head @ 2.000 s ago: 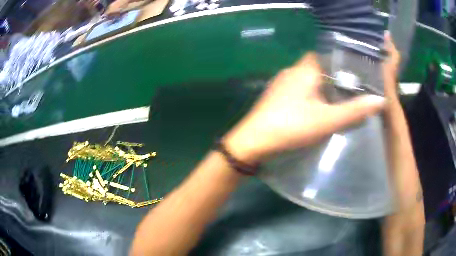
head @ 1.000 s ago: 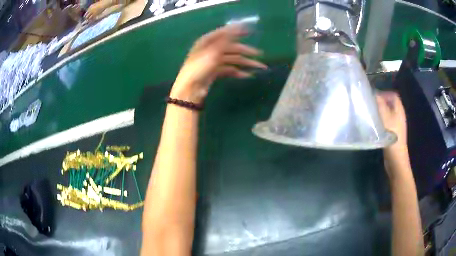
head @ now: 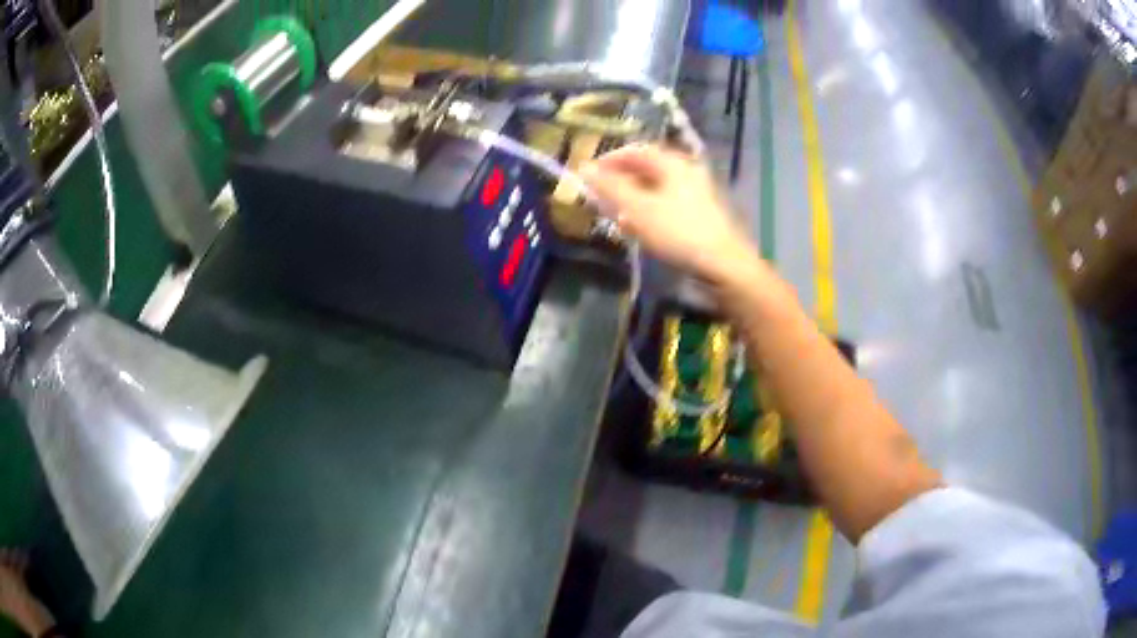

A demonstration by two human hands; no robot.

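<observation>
My right hand (head: 667, 206) reaches over the tan tray just beyond the black auto solder feeder (head: 362, 224). Its fingers are bent beside a pale tube (head: 530, 156) that runs from the feeder and loops down past the bench edge. The fingers are blurred, and I cannot tell whether they hold anything. My left hand (head: 19, 598) is small and cut off at the lower left edge. The translucent extraction hood (head: 137, 436) hangs at the left, its wide mouth tilted down and to the right.
A green-flanged solder reel (head: 259, 75) stands behind the feeder. A black crate (head: 736, 474) with gold and green strips is on the floor beside the bench (head: 486, 536). A blue stool (head: 729, 31) stands beyond. Yellow floor lines (head: 813, 187) run at the right.
The view has swung right, bringing in the feeder, tray and floor crate. The hood now shows at the left. My right hand has moved from beside the hood to the tray; my left hand is mostly out of view.
</observation>
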